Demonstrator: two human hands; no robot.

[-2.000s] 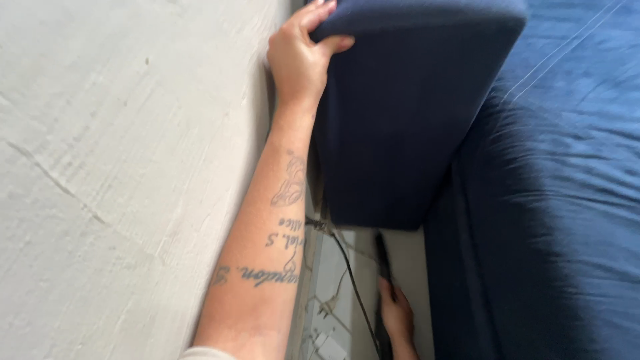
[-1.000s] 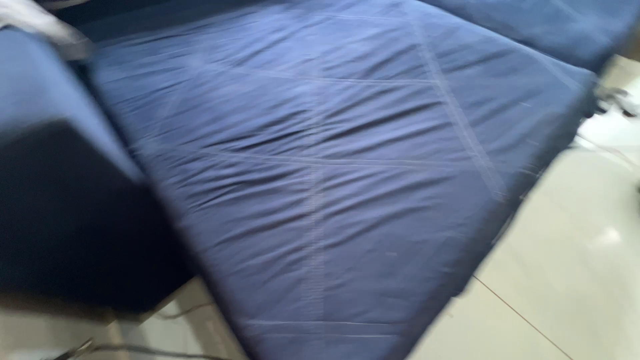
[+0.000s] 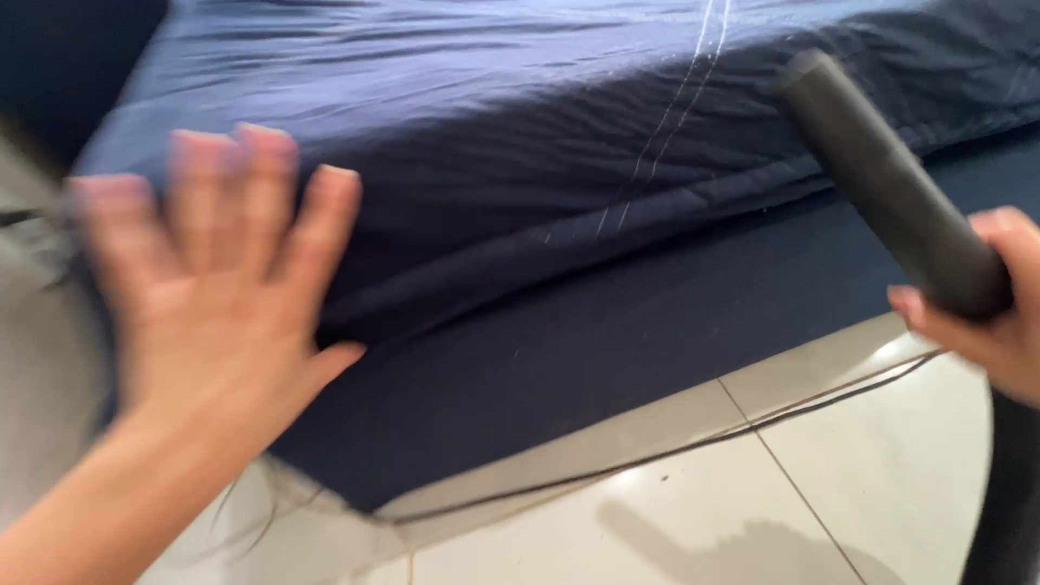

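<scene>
My left hand is spread open with its palm down over the near left corner of a blue fabric seat cushion; whether it touches the cloth cannot be told. At the right edge my right hand is closed around a black cylindrical tube, which looks like a vacuum cleaner's wand or handle. The tube slants up to the left, and its far end is over the cushion's dark side. White stitching lines run across the creased cushion cover.
Below the cushion runs the dark blue base of the sofa. A thin black cable lies on the pale tiled floor along the base. A broad black object, perhaps a hose, stands at the lower right. Another dark blue sofa part is at the upper left.
Two seconds ago my left hand was on a blue upholstered block beside the wall; now it is over the cushion. My right hand and the tube are now above the floor beside the sofa. The view has swung widely.
</scene>
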